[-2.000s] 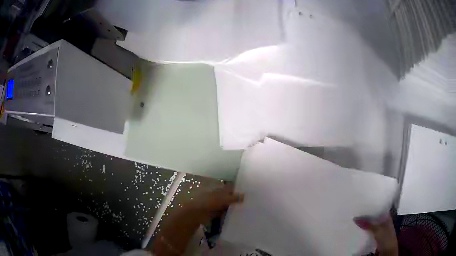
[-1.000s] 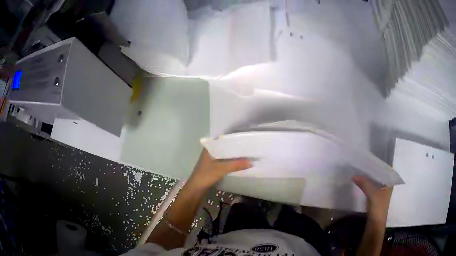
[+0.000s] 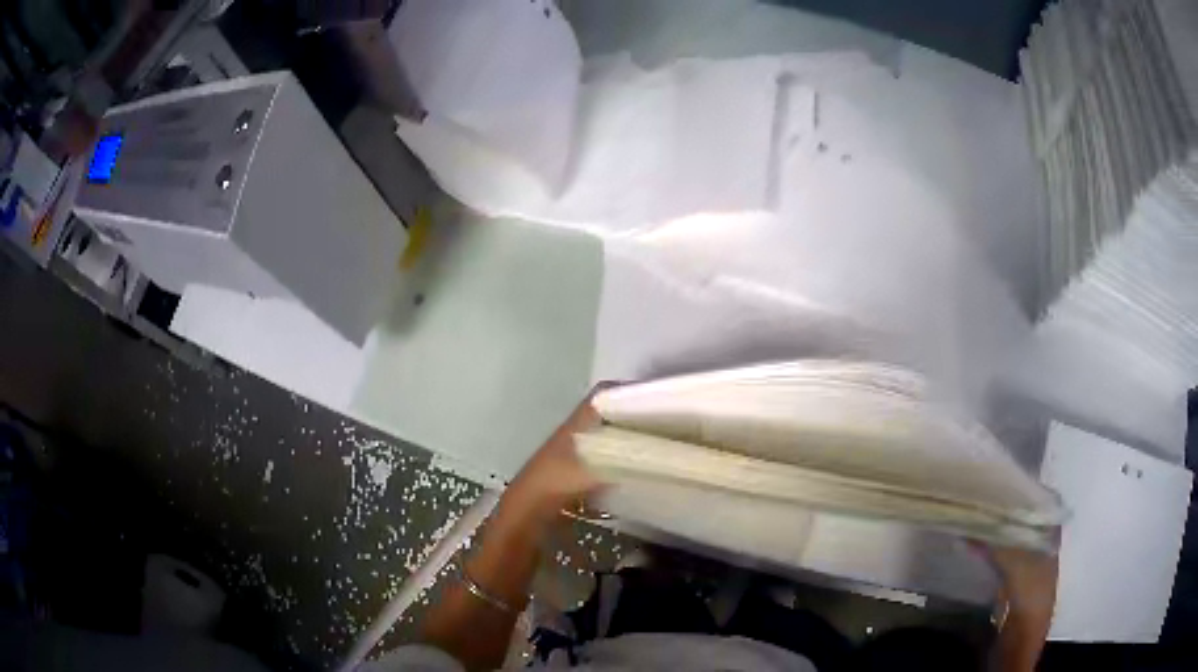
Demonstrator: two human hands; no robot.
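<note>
A stack of white sheets is held upright on its long edge near the bench's front, its layers fanned and bowed apart in the middle. My left hand grips the stack's left end; the fingers are partly hidden behind it. My right hand is at the right end, low in the picture, its fingers mostly hidden by the sheets. Large loose white sheets lie beyond the stack on the bench.
A white machine box with a blue screen stands at the left. A pale green bench surface lies beside it. Tall layered sheet stacks stand at the far right. A small punched sheet pile lies at the right. Pale scraps litter the floor.
The held sheets went from flat and tilted to a bowed stack, and now their layers are spread, with the edge facing me. Both hands have shifted slightly. The view has moved too.
</note>
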